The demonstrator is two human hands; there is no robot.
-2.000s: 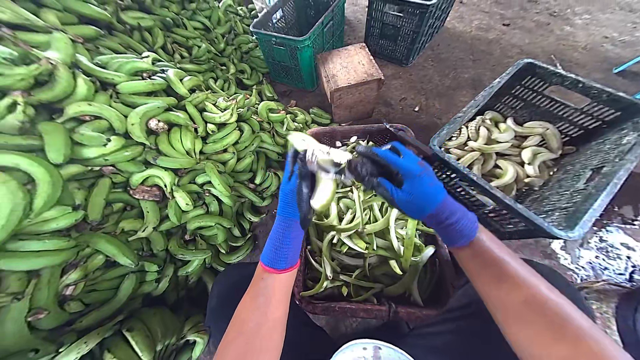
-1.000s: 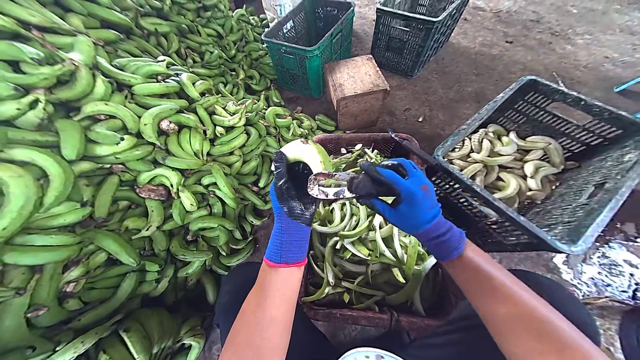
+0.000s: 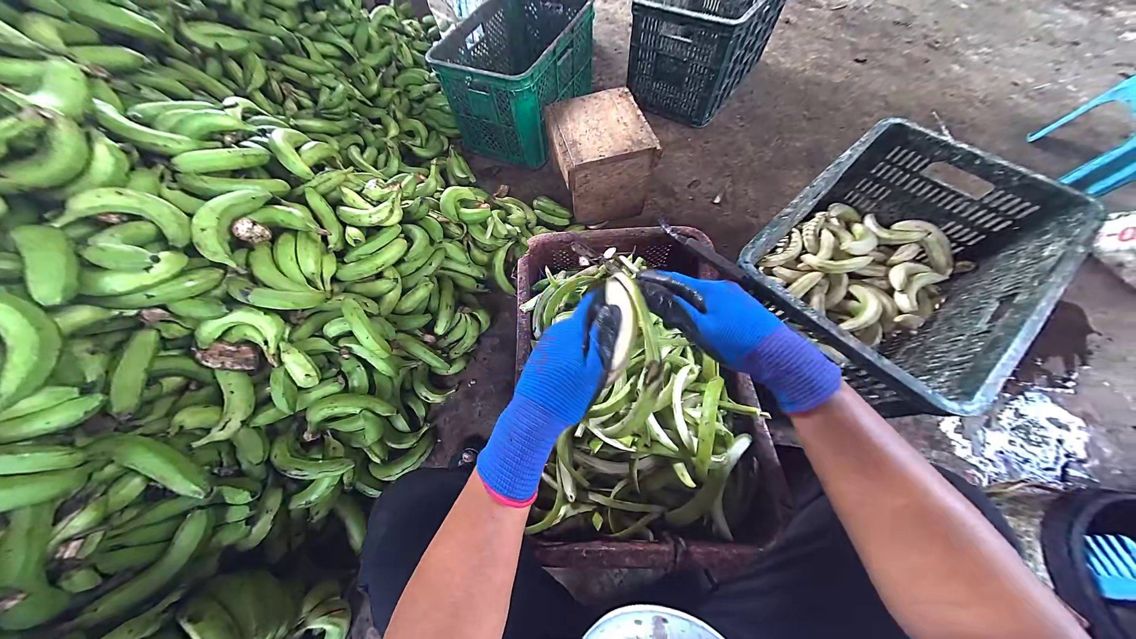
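My left hand (image 3: 564, 368), in a blue knitted glove with a black palm, holds a pale, partly peeled plantain (image 3: 620, 327) upright over a dark red crate (image 3: 612, 556). My right hand (image 3: 710, 315), gloved alike, is at the plantain's right side, its fingers at a strip of green peel (image 3: 650, 328); a dark blade (image 3: 679, 238) seems to stick out beyond it, its handle hidden. Green peels (image 3: 683, 444) fill the red crate between my knees. Peeled plantains (image 3: 865, 266) lie in a tilted black crate (image 3: 1021, 293) on the right.
A large heap of green plantains (image 3: 266, 293) covers the left side. Ahead are a green crate (image 3: 519, 98), a wooden block (image 3: 603, 146) and another black crate (image 3: 697, 58). A light round container (image 3: 652, 624) is at the bottom edge, a dark bucket (image 3: 1087, 550) at lower right.
The metal peeling blade seen at the plantain a second ago has moved away from it. My right fingers are now at a peel strip, and the plantain has turned more upright.
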